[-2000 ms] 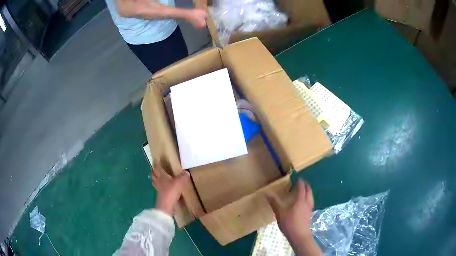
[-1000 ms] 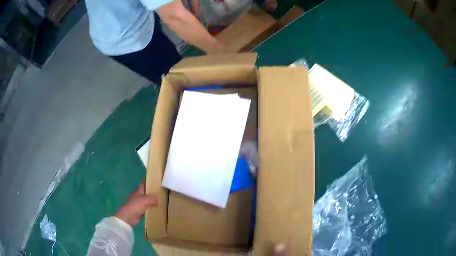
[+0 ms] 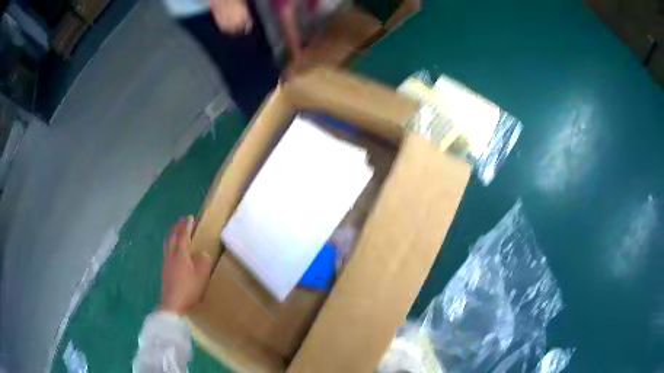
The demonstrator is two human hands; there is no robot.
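The open brown carton [image 3: 397, 240] stands slanted on the green table, its long right flap folded outward. A white sheet or stack of sheets [image 3: 298, 207] lies inside, beside a bright blue object [image 3: 319, 268] and something pale and blurred. My left hand [image 3: 183, 268] holds the carton's left wall near its front corner. My right hand does not show; a blurred white shape, perhaps my sleeve [image 3: 402, 357], is at the bottom edge beside the flap.
Clear crumpled plastic [image 3: 491, 291] lies right of the carton. Pale sheets in plastic [image 3: 466, 116] lie behind it on the green table [image 3: 582, 240]. A person's hand [image 3: 231, 16] and dark trousers are at the far left, beside another brown carton [image 3: 346, 36].
The carton has turned, first one way, then back, and its far end now leans right. My right hand has left its front edge and gone out of sight. The other person's arm has drawn back.
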